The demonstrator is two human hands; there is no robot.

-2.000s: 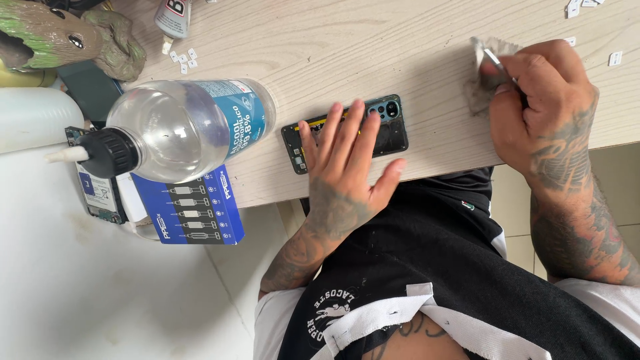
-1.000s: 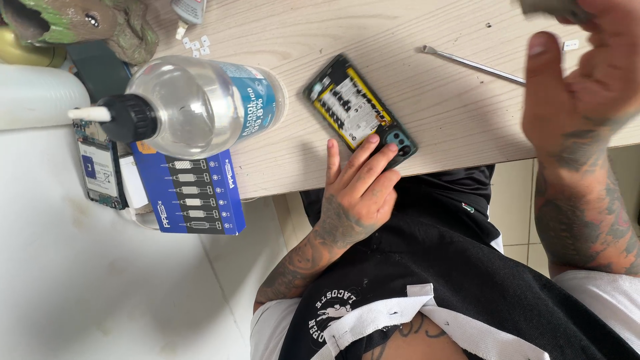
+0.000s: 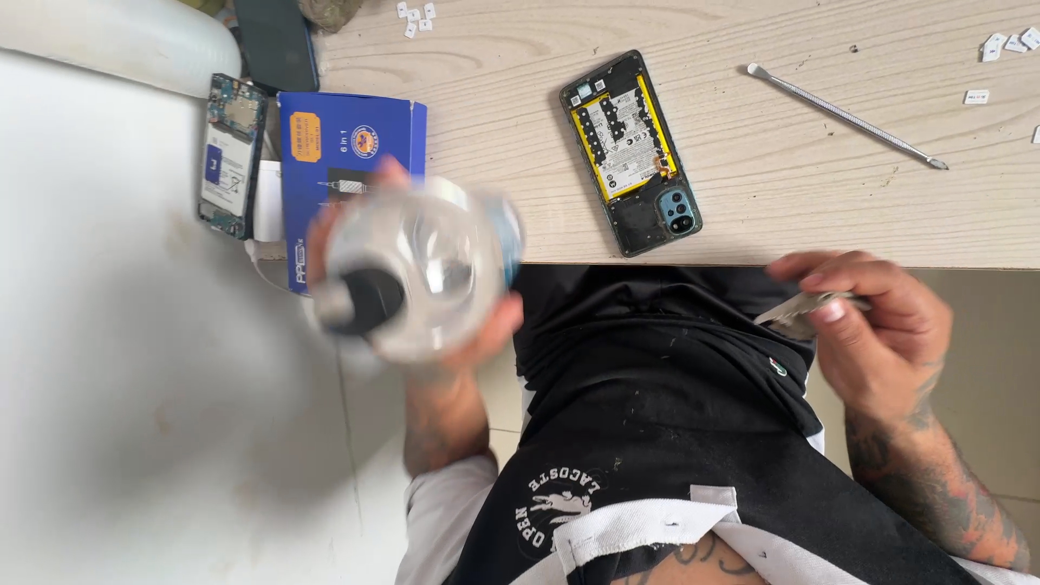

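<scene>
My left hand (image 3: 492, 329) is wrapped around a clear plastic alcohol bottle (image 3: 443, 268) with a black cap, raised over the table's front edge and blurred. Between the thumb and fingers of my right hand (image 3: 881, 341) is a crumpled greyish piece of cloth or paper (image 3: 800, 315), held over the lap. An opened smartphone (image 3: 630, 154) lies on the wooden tabletop, its yellow-edged battery and camera module showing. To the right of the phone rests a metal spudger-like tool (image 3: 845, 115), touched by neither hand.
A blue box (image 3: 390, 134) stands left, partly behind the bottle. Beside it lie another opened phone (image 3: 231, 158), a dark phone-like slab (image 3: 276, 41) and a white cable (image 3: 264, 272). Small white tabs (image 3: 993, 47) are scattered at the right, others (image 3: 410, 30) at the upper left.
My left hand has left the phone and lifted the bottle from the table. My right hand, earlier holding the metal tool, has moved down toward the lap with the crumpled piece. The phone has been turned.
</scene>
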